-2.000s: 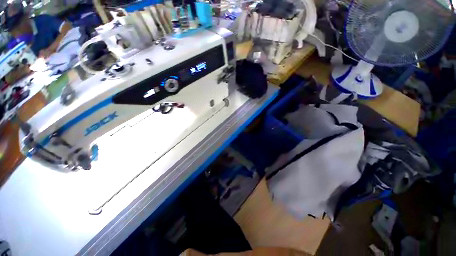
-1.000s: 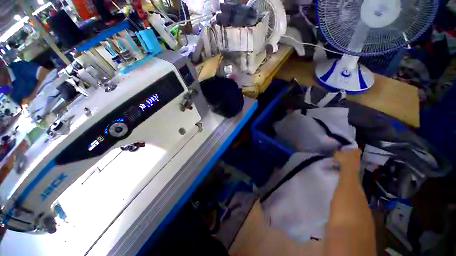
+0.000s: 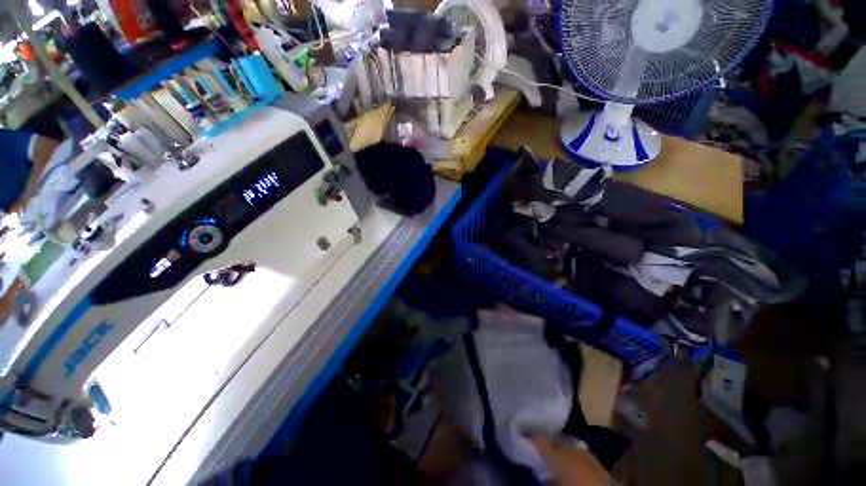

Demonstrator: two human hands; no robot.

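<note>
Light grey cut pieces [image 3: 522, 365] with dark strips hang low at the bottom centre, in front of the blue basket. My right hand [image 3: 568, 463] is blurred and cut off by the bottom edge; it grips the lower end of the pieces. A blurred skin-toned patch left of the pieces may be my left hand, but its state cannot be made out. The white sewing machine [image 3: 290, 204] with JACK lettering stands at the left, its needle end at the lower left.
The blue slatted basket [image 3: 532, 289] holds dark and grey pieces [image 3: 608, 237]. A white and blue fan [image 3: 615, 133] stands on a wooden board behind it. The machine table's blue edge [image 3: 380, 285] runs diagonally beside the basket. Cloth scraps [image 3: 729, 380] lie at the lower right.
My right hand has taken the light grey pieces off the basket and moved them down and left. The dark contents of the basket now show. The view has shifted slightly right.
</note>
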